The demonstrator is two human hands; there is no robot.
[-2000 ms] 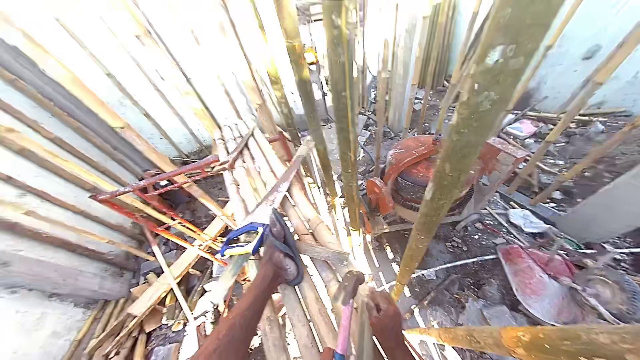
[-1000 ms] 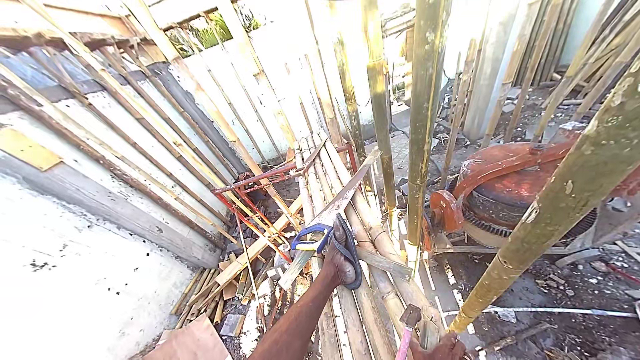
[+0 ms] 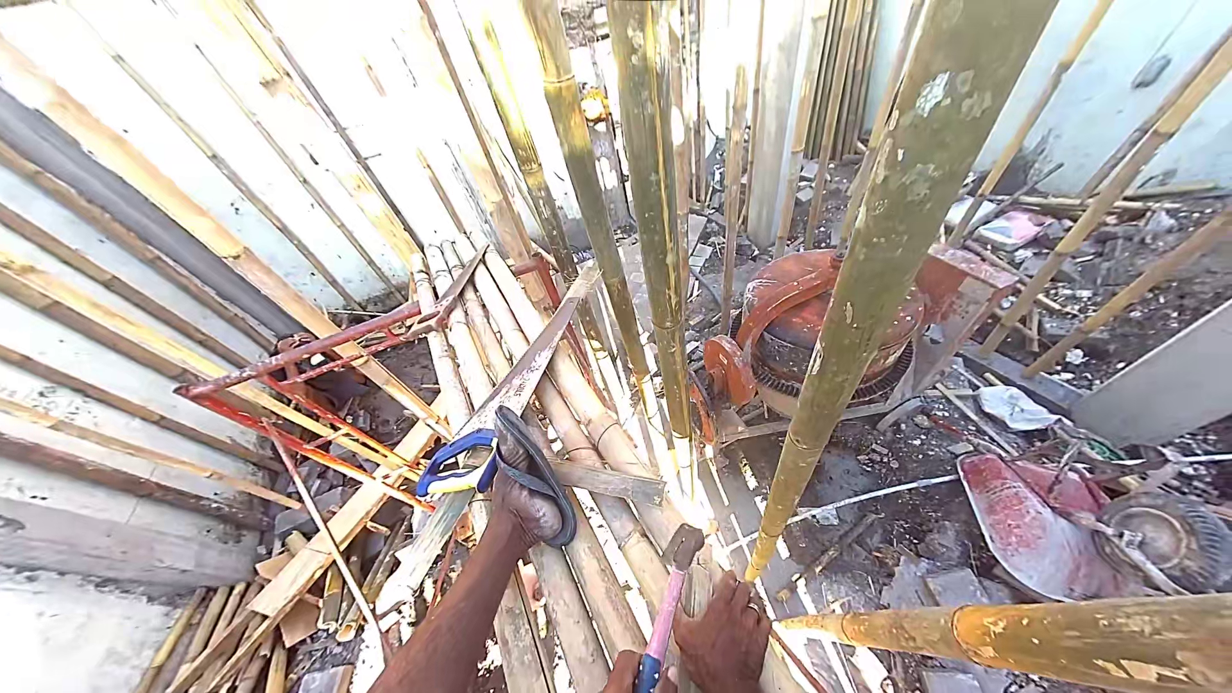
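At the bottom centre, my left hand (image 3: pixel 637 674) is closed round the pink and blue handle of a hammer (image 3: pixel 664 611), its head pointing up. My right hand (image 3: pixel 720 637) is just right of the handle, fingers bent, near the foot of an upright bamboo pole (image 3: pixel 818 385); what its fingertips hold is hidden. A ring shows on one finger. A handsaw (image 3: pixel 529 371) with a blue and yellow handle lies across bamboo poles (image 3: pixel 587 568). My foot in a dark flip-flop (image 3: pixel 534 476) rests beside its handle. A short wood piece (image 3: pixel 611 481) lies right of the foot.
Several upright bamboo poles (image 3: pixel 654 212) stand ahead. An orange-red drum machine (image 3: pixel 818 318) is behind them, and a worn wheelbarrow (image 3: pixel 1030 539) lies to the right. A red metal frame (image 3: pixel 308 356) and scrap wood (image 3: pixel 327 558) are at left. Another bamboo pole (image 3: pixel 1059 635) extends at lower right.
The view swung left and has come back to the right. No plain change in the hands, the hammer or the saw.
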